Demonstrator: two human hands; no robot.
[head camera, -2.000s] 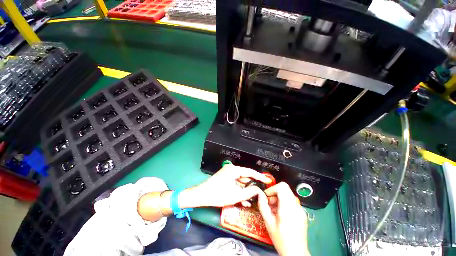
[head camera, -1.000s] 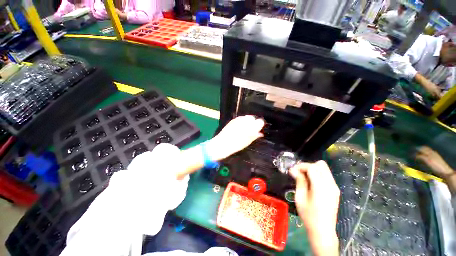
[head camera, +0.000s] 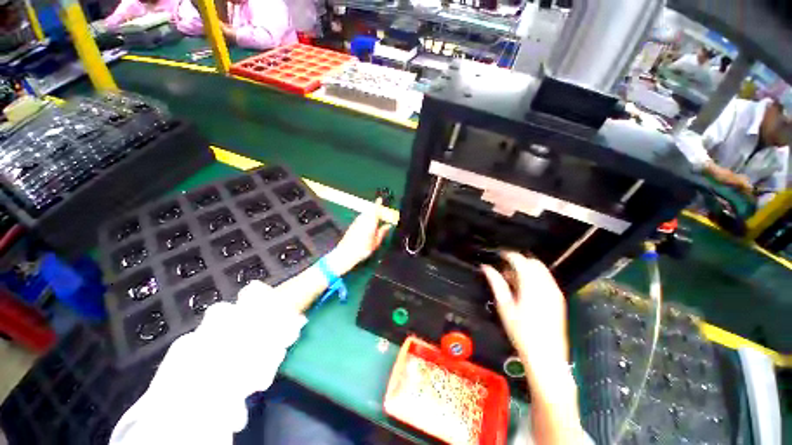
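My left hand (head camera: 365, 233), with a blue wrist band, is just left of the press (head camera: 417, 300). A small dark round part (head camera: 385, 195) shows at its fingertips, over the yellow-edged belt border. My right hand (head camera: 531, 300) reaches under the raised ram plate (head camera: 530, 202), its fingers bent down at the seat. The fingers and shadow hide what is there, so I cannot tell if they grip a part. The red tray (head camera: 443, 395) of tiny pale bits lies in front of the press.
A black foam tray (head camera: 227, 246) with round parts in its pockets lies left. Clear blister trays are stacked right (head camera: 647, 356) and far left (head camera: 74, 152). A clear hose (head camera: 653, 304) hangs right of the press. People sit across the belt.
My left hand has come out of the press and moved left, with a dark part at its fingertips. My right hand has moved from the front, with a silvery round part, in under the ram.
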